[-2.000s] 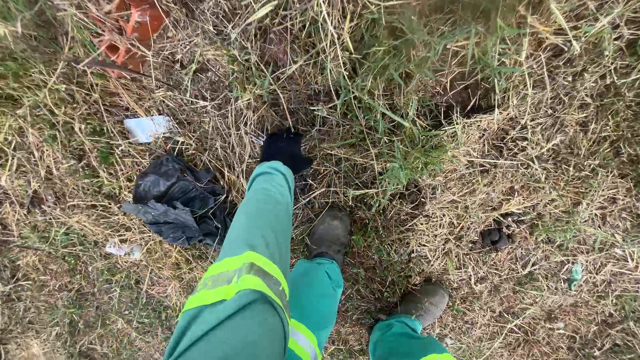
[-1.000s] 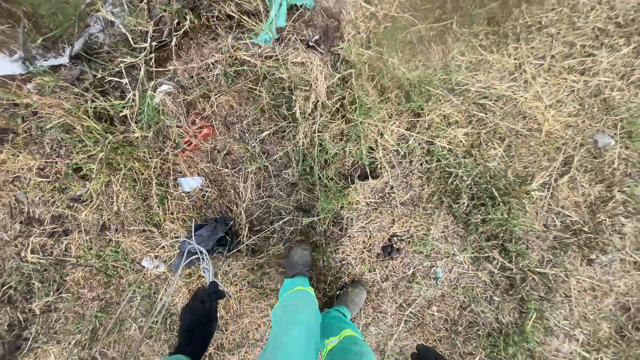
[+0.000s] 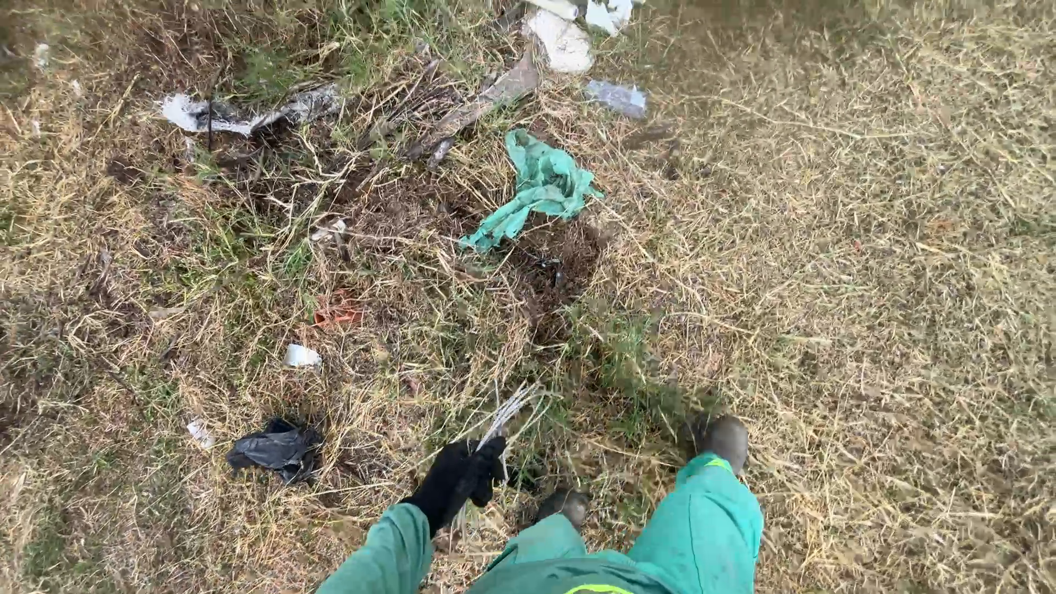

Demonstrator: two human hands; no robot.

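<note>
My left hand [image 3: 458,480], in a black glove, is closed around a bundle of thin pale stalks or strands [image 3: 509,412] at the lower middle of the head view. The bundle sticks out above and below the fist, over dry grass just left of my boots. My right hand is not in view. A crumpled black plastic bag [image 3: 276,450] lies on the grass to the left of the gloved hand. Farther up lie a small white scrap [image 3: 302,356] and an orange piece of litter [image 3: 337,308], partly covered by grass.
A torn green plastic sheet or cloth [image 3: 544,186] lies beside dark bare soil, ahead of my boots [image 3: 724,441]. Beyond it are a weathered piece of wood [image 3: 478,107], a clear plastic piece [image 3: 617,97] and white litter [image 3: 561,41]. A whitish strip [image 3: 247,115] lies upper left.
My left hand has moved away from the black bag to the right, still holding the bundle seen a second ago. My feet have stepped forward, and the dark glove at the bottom edge has left view.
</note>
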